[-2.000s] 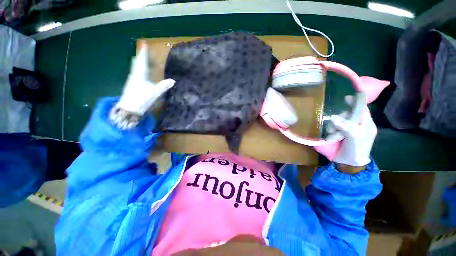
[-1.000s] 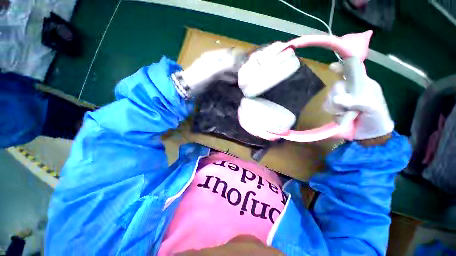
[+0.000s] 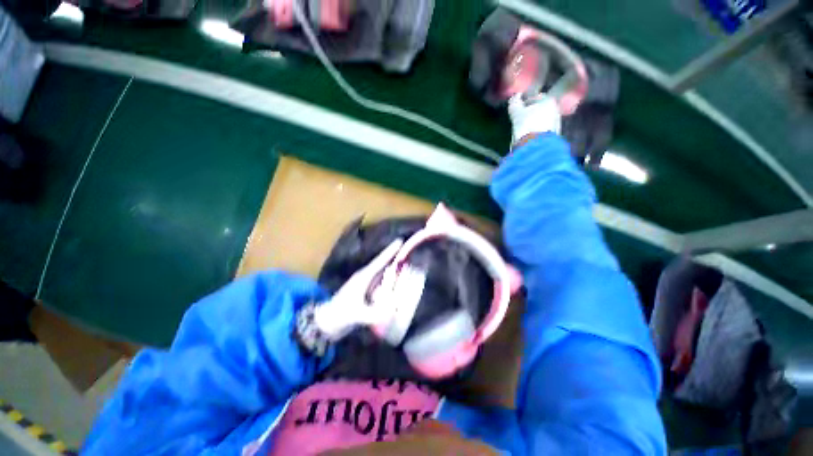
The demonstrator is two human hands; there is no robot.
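A pink and white cat-ear headset (image 3: 506,298) lies over a dark bag (image 3: 343,258) on the tan cardboard pad (image 3: 303,209). My left hand (image 3: 361,303), in a white glove, is closed around its left earcup. My right hand (image 3: 537,118), also gloved, is stretched across the pale rail and touches the near side of a second pink headset (image 3: 575,76) on a dark bag (image 3: 602,89). Its fingers are blurred, so I cannot tell if they grip. A white cable (image 3: 383,107) runs from the top edge to my right sleeve, where it is hidden.
More dark bags with pink parts (image 3: 392,31) lie beyond the rail (image 3: 267,107) at the top. Grey bags with something pink (image 3: 713,338) stand at the right. A pale post (image 3: 740,230) crosses the right side. A cardboard box (image 3: 76,343) is at the lower left.
My right hand has let go of the near headset's band and reached forward to the far headset. The near headset has come down onto the bag, its band turned up and right. The view has shifted.
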